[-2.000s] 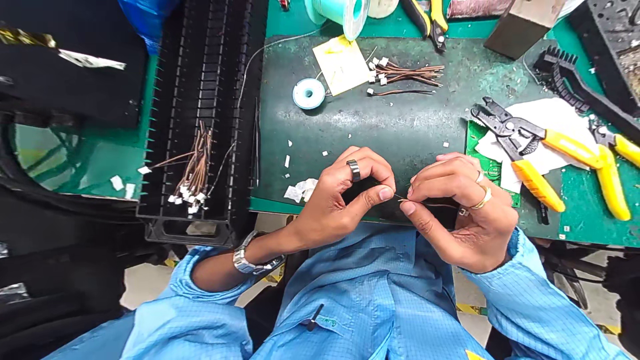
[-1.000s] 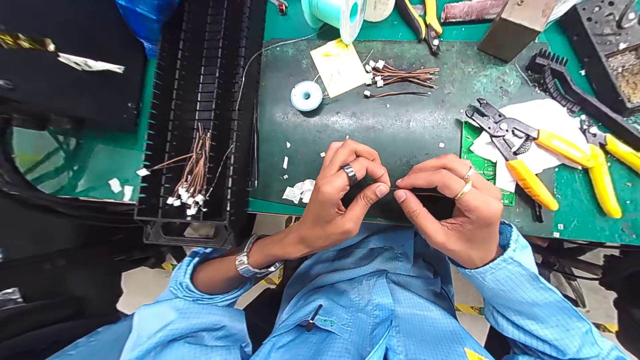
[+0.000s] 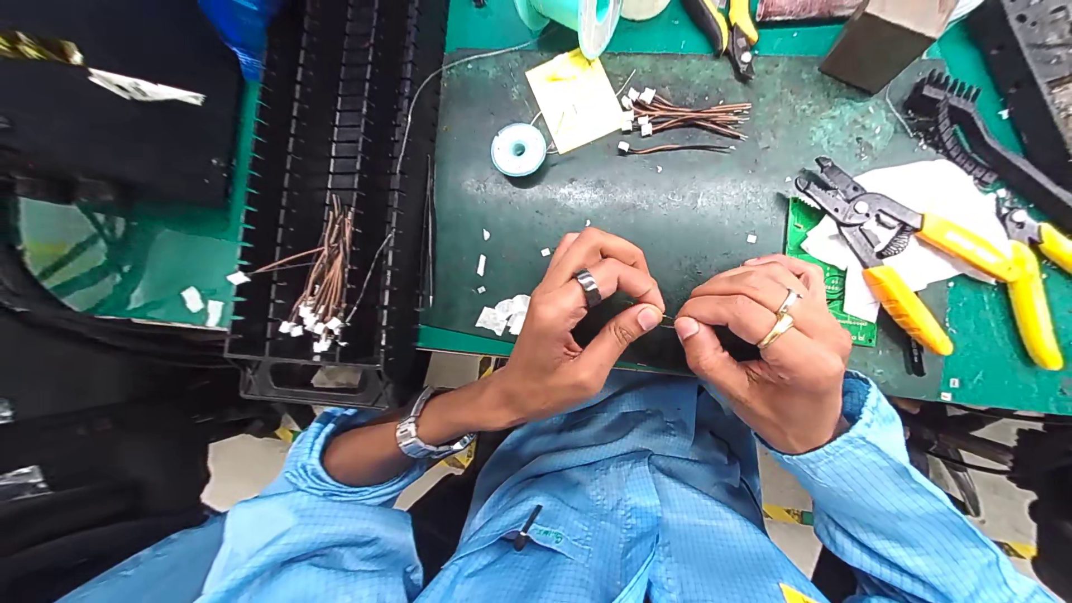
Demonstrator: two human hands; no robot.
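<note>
Between my fingertips, near the mat's front edge, runs a short thin wire (image 3: pixel 667 322). My left hand (image 3: pixel 586 318) pinches one end with thumb and forefinger; my right hand (image 3: pixel 758 343) pinches the other. Most of the wire is hidden by the fingers. Beyond the hands, a bundle of brown wires with white connectors (image 3: pixel 691 115) lies on the dark mat (image 3: pixel 611 197), and a single such wire (image 3: pixel 678 149) lies just in front of it. A small solder wire spool (image 3: pixel 518 150) stands beside a yellow paper note (image 3: pixel 574 100). White scraps (image 3: pixel 502 316) lie by my left hand.
At left is a black slotted rack (image 3: pixel 335 167) holding more connector wires (image 3: pixel 328 268). To the right are yellow-handled wire strippers (image 3: pixel 896 226) on white tissue, a green circuit board (image 3: pixel 806 226), a black brush (image 3: pixel 980 126) and a metal block (image 3: pixel 888 42). Cutters (image 3: pixel 729 33) lie at the back.
My hands have stayed close together at the mat's front edge, with small shifts of the fingers. The things on the mat lie as before.
</note>
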